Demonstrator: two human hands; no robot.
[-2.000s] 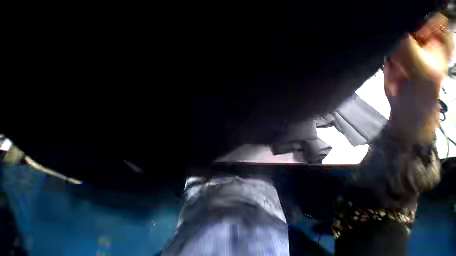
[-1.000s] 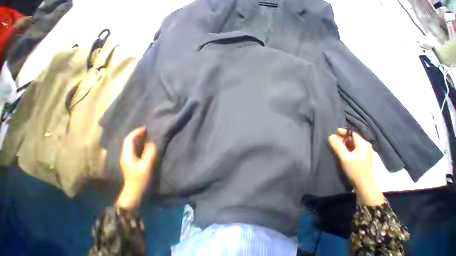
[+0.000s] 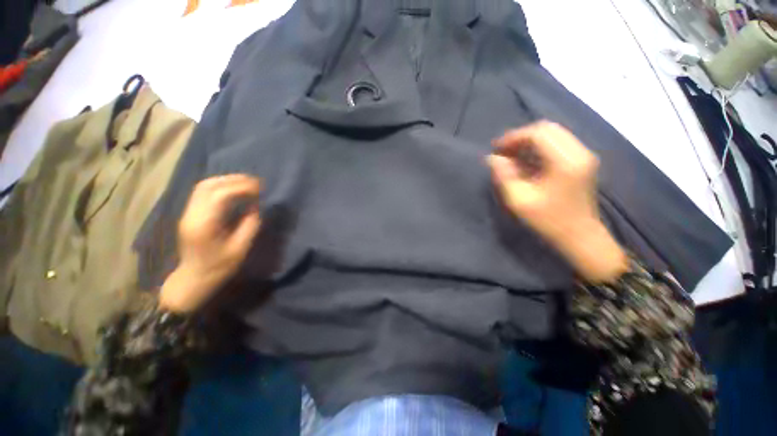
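A dark grey jacket (image 3: 383, 200) lies back side up in front of me, its collar towards the top and its lower part folded and draped over the near edge. A hanger hook (image 3: 364, 92) shows at its collar. Another dark jacket (image 3: 498, 89) with notched lapels lies beneath, front up. My left hand (image 3: 217, 234) is at the top jacket's left side, blurred, thumb and fingers apart, with nothing seen between them. My right hand (image 3: 549, 192) is over its right side, fingers curled; whether it holds anything is hidden.
A khaki jacket (image 3: 106, 200) with a black hanger (image 3: 119, 111) lies at the left. The white table (image 3: 588, 51) runs under the jackets. A pale thread cone (image 3: 741, 55) stands at the far right above bunched black hangers (image 3: 741, 162). A blue floor shows below.
The top jacket's collar has moved slightly left and down, and a hanger hook now shows there. Its lower part has bunched into folds. Both hands have moved up the jacket, the right also inward.
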